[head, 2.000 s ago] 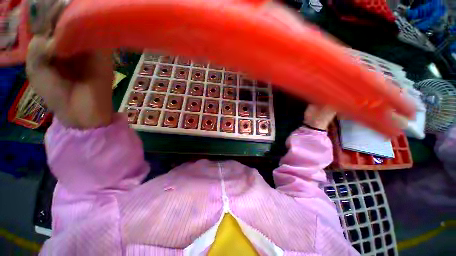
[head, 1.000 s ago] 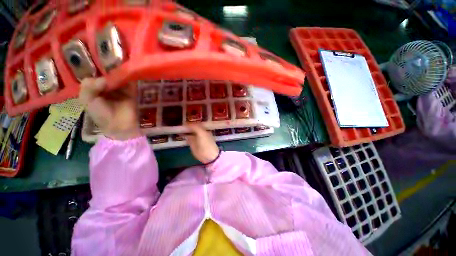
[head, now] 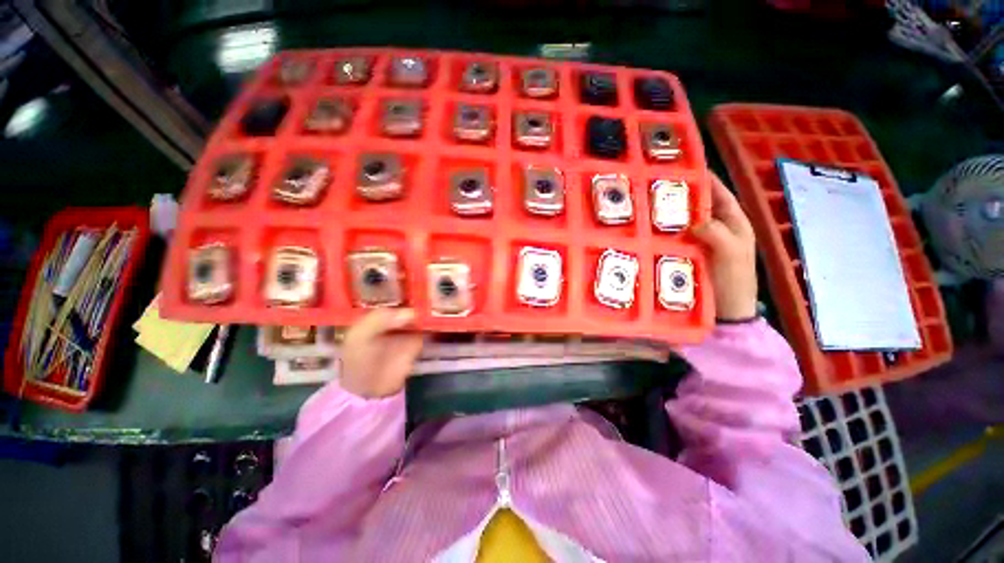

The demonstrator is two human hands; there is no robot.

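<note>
A red foam tray (head: 426, 242) with rows of metallic watch units (head: 470, 191) lies roughly level above the bench. Most pockets hold a unit with a dark round centre; several pockets look dark. My left hand (head: 378, 352) grips the tray's near edge, left of its middle. My right hand (head: 732, 251) grips its right end. White trays (head: 308, 368) with rose-coloured units show below the near edge; the red tray hides most of them.
A red bin of sticks (head: 77, 308), yellow sheets (head: 173, 335) and a pen (head: 217, 354) are at left. A red tray (head: 931, 319) bears a clipboard (head: 853, 258) at right. A fan (head: 974, 220) stands far right. A white grid tray (head: 864, 462) is below the bench.
The red tray has come down and levelled out over the white trays. My right hand has moved from the white trays to the red tray's right end. My left hand has shifted right along its edge.
</note>
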